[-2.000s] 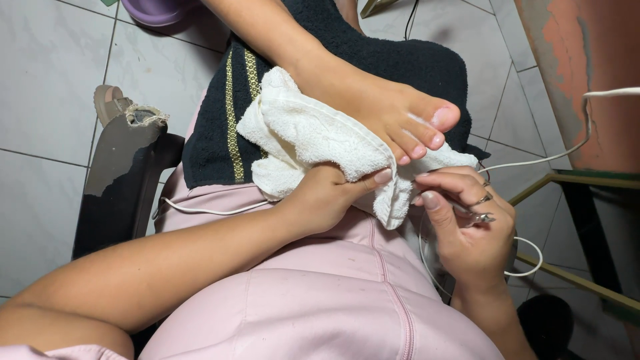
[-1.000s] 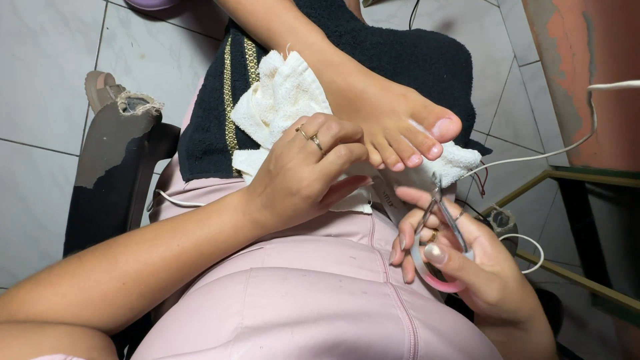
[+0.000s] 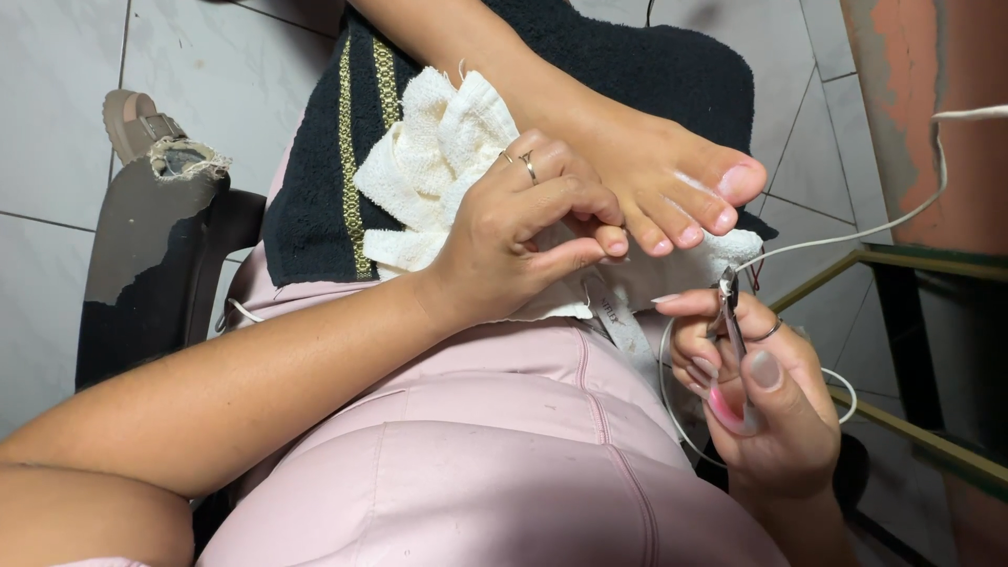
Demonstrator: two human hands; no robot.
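Observation:
Another person's bare foot [image 3: 622, 150] rests over my lap on a black towel [image 3: 685, 71] with gold bands. My left hand [image 3: 528, 213] pinches the foot's little toe [image 3: 612, 239] between thumb and index finger. Beside it, against the ankle side, lies a crumpled white cloth [image 3: 437, 150]; part of it also shows beneath the toes. My right hand [image 3: 764, 378], right of and below the toes, holds metal cuticle nippers [image 3: 731, 307] with tips pointing up, apart from the foot. A pink, curved piece [image 3: 728, 409] shows at the handle end in my palm.
A white cable [image 3: 858, 234] runs from the right behind the nippers' tips and loops near my right hand. A grey nail file [image 3: 622, 323] bearing writing lies under the cloth's edge. A worn chair armrest [image 3: 134, 236] and a sandal [image 3: 138, 122] are at left, a gold-coloured frame [image 3: 937, 441] at right.
My left hand has gone from the cloth to the little toe. The nippers, mostly hidden in my right hand two seconds ago, now stand upright in it, with their handles less spread than one second ago.

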